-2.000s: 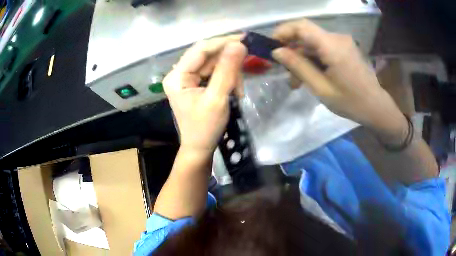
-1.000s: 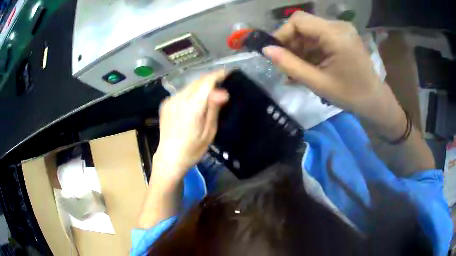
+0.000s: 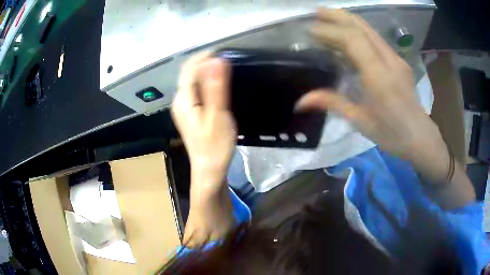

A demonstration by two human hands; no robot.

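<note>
A flat black housing shell [image 3: 274, 102] is held up in front of the machine, its broad face towards me and a row of small port openings along its lower edge. My left hand [image 3: 207, 107] grips its left side. My right hand [image 3: 370, 80] is at its right side, thumb across the face and fingers near the top right corner; it is blurred. The small black piece is not distinguishable now. The shell and hands cover much of the machine's front panel.
The silver-white bench press [image 3: 161, 37] stands behind, with a green-lit switch [image 3: 149, 94] and a green button [image 3: 404, 37]. An open carton [image 3: 142, 204] with white wrapping is at lower left. A whitish plastic bag [image 3: 279, 164] lies below the shell. Another brown carton [image 3: 447, 102] is at right.
The shell has been raised and turned so its openings run along the bottom. My right hand has moved from beside the red button onto the shell's right side.
</note>
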